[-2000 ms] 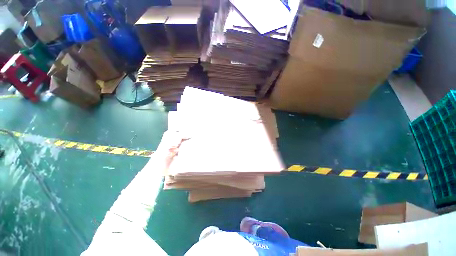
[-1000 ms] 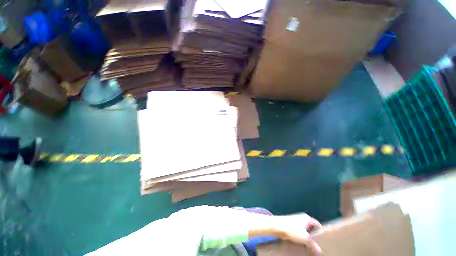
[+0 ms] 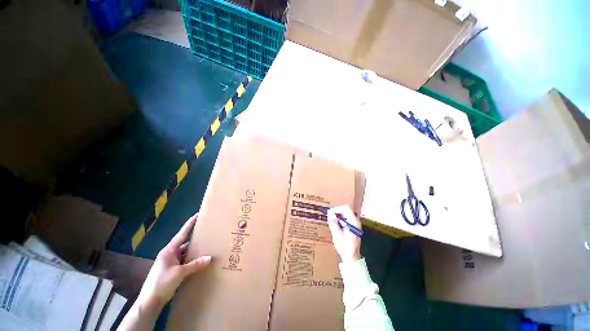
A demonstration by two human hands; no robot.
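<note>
A flat brown carton [image 3: 252,233] lies in front of me, its upper edge against the white table [image 3: 317,97]. It has a crease down the middle, a column of round symbols and dark bars over small text. My left hand [image 3: 169,268] lies on its left edge, thumb on top and fingers at the rim. My right hand [image 3: 345,233] holds a dark blue marker pen [image 3: 350,226] beside the dark bars. The pen tip is near the right end of the bars; contact cannot be told.
On the table are open scissors [image 3: 414,205], a small black piece [image 3: 431,191], a cluster of pens [image 3: 422,127] and a tape roll [image 3: 451,128]. Large cartons [image 3: 530,213] stand at right and behind. A green crate [image 3: 233,39] is behind. Whitish stacked sheets [image 3: 48,291] lie at lower left.
The view has swung right from the floor stack to the table. A carton now lies flat before me, with my left hand on its left edge. My right hand has come into view with a pen.
</note>
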